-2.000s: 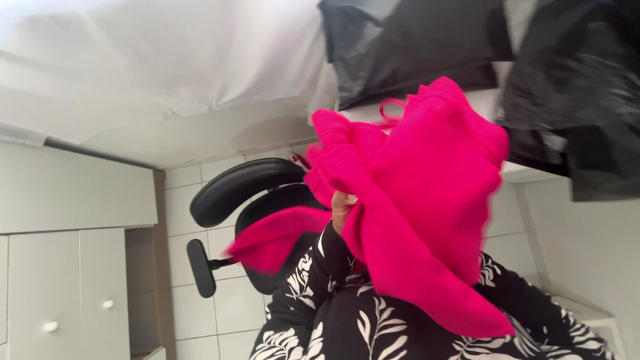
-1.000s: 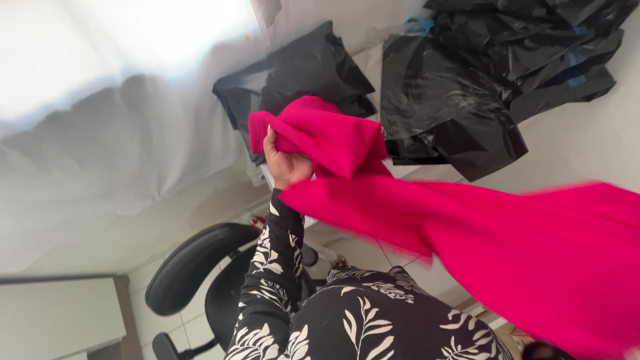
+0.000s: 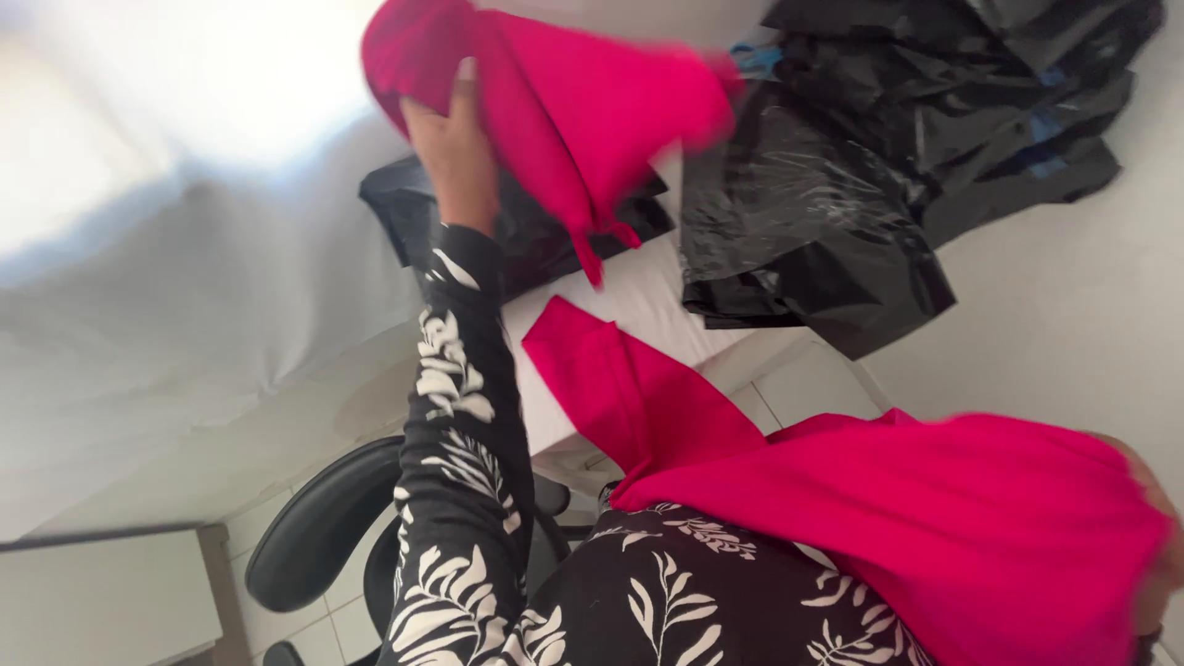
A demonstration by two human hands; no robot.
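At the upper left, my left hand [image 3: 453,157] grips a bright pink fabric piece [image 3: 601,102], thumb laid over the cloth; thin ties dangle from its lower corner. A second stretch of pink fabric [image 3: 879,499] spreads from the middle to the right edge, across the front of my black top with white leaf print. My right hand [image 3: 1156,518], blurred and largely behind the cloth at the right edge, holds that stretch. A gap shows between the two pink parts; whether they join anywhere cannot be told.
Black plastic bags [image 3: 814,222] lie at the upper right, and another black bag [image 3: 546,227] is behind the left hand's cloth, on a white-covered surface [image 3: 666,287]. A black chair [image 3: 324,523] stands lower left, near a pale cabinet [image 3: 102,592]. White sheeting [image 3: 231,305] hangs at the left.
My left hand has moved up with its pink cloth. The pink fabric, bunched together two seconds ago, is now spread in two parts. My right hand has come into sight at the right edge.
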